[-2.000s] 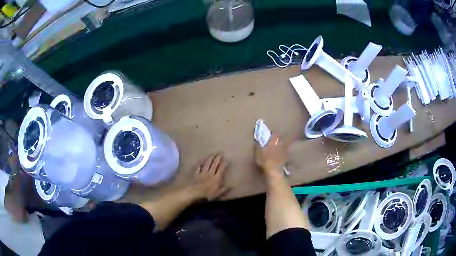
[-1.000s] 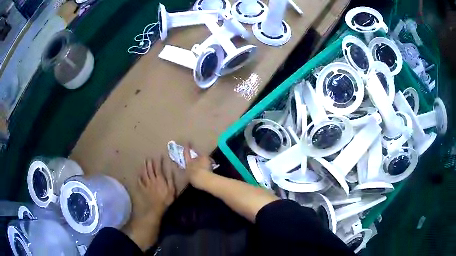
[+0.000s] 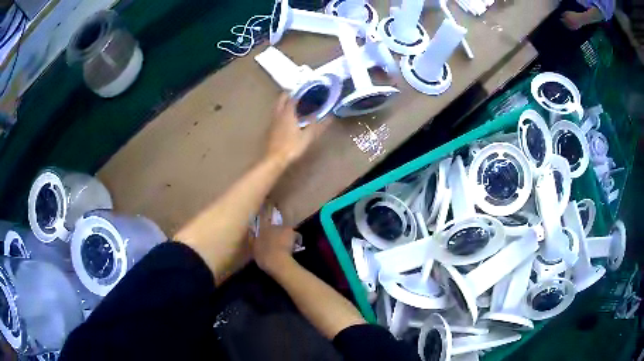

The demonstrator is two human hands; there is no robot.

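My left hand (image 3: 288, 134) reaches up the brown board (image 3: 191, 151) to a white lamp head (image 3: 315, 99) with a dark centre and flat stem. Its fingers are at the ring's near left edge; whether they grip it I cannot tell. My right hand (image 3: 272, 243) is at the board's near edge, closed on a crumpled white wiping cloth (image 3: 270, 217), partly hidden by the fingers and the left forearm. Other lamp heads lie in a group around the touched one, some standing on their rings with stems up (image 3: 426, 69).
A green crate (image 3: 330, 229) heaped with ringed stems stands at right. Clear cylinder units (image 3: 99, 254) group at lower left. A clear jar shape (image 3: 113, 67) sits on the green surface. A cable (image 3: 243, 35) and tiny pale pieces (image 3: 371, 139) lie on the board. Another person's hand (image 3: 580, 17) shows top right.
My left hand has moved from lying on the board up to the lamp head. My right hand stays near the board's edge with the cloth. The view has turned towards the crate.
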